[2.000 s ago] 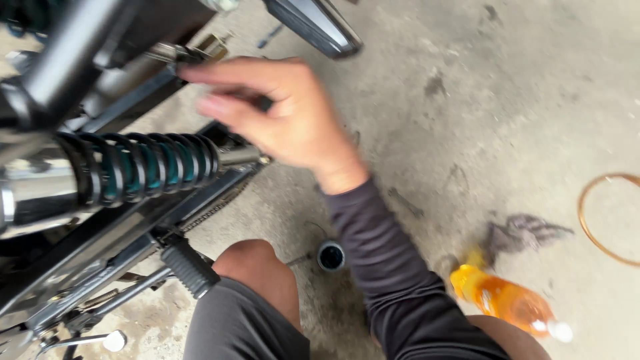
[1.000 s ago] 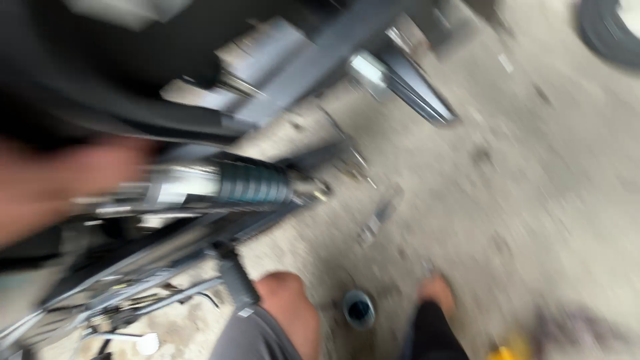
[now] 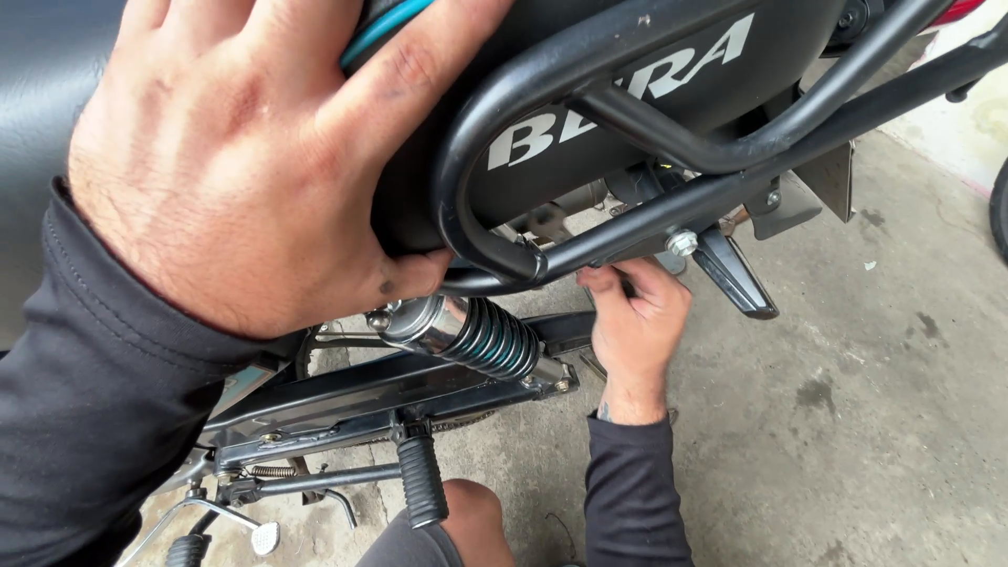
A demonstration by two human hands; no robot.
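Observation:
My left hand (image 3: 244, 165) lies spread over the motorcycle's seat and black side panel (image 3: 551, 150), its thumb by the bend of the black tubular side rail (image 3: 630, 236). Lower right, my right hand (image 3: 638, 315) reaches up under that rail, thumb and fingers pinched together near the chrome bolt (image 3: 682, 242). Whether it grips something there is hidden by the rail and the fingers. A shock absorber with a black coil spring (image 3: 496, 339) slants down between the two hands to the black swingarm (image 3: 346, 394).
A rubber-covered footpeg (image 3: 422, 476) sticks out beside my knee (image 3: 476, 520). The gear pedal (image 3: 266, 538) is at the lower left. An angular black and grey footrest (image 3: 736, 276) hangs right of my right hand. Stained concrete floor (image 3: 835, 409) lies to the right, with a tyre (image 3: 1000, 209) at the edge.
The view has shifted strongly and sits closer to the seat and side panel. My left hand, blurred at the left edge one second ago, now rests on the seat. My right hand is under the rail.

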